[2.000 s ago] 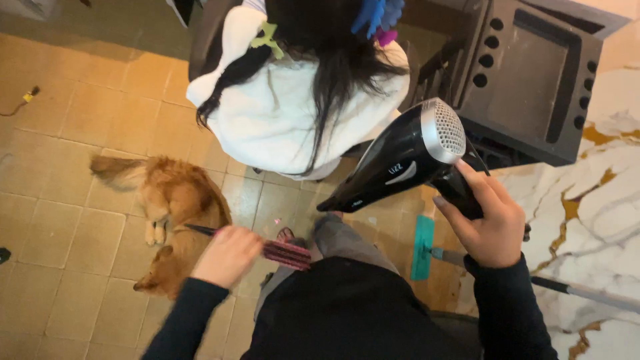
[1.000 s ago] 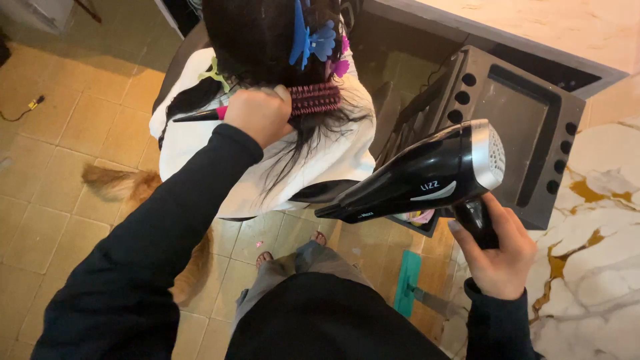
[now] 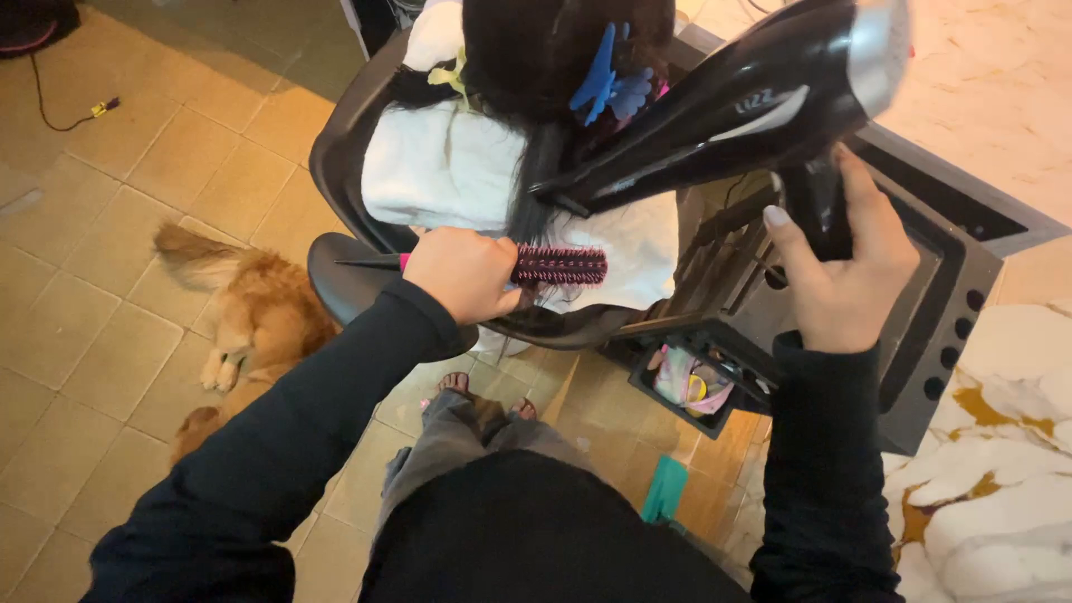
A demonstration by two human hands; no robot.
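Note:
My left hand point(image 3: 469, 275) grips a round hairbrush point(image 3: 561, 265) with pink bristles, its thin dark handle end pointing left. The brush lies at the lower end of a lock of long dark hair point(image 3: 536, 188) of a seated person. My right hand point(image 3: 846, 260) holds a black hair dryer point(image 3: 737, 105) by its handle. The dryer's flat nozzle points left and down, close to the lock, above the brush. A white towel point(image 3: 444, 172) covers the person's back. A blue claw clip point(image 3: 599, 79) and a light green clip point(image 3: 452, 77) sit in the hair.
The person sits in a black chair point(image 3: 335, 151). A black salon trolley point(image 3: 955, 335) with an open lower drawer point(image 3: 712, 427) stands at right. A brown dog point(image 3: 268, 314) lies on the tiled floor at left. A teal tool head point(image 3: 666, 490) is near my feet.
The brush has moved down from higher in the hair to the lock's lower end. The dryer has been raised, and its nozzle is now close to the lock.

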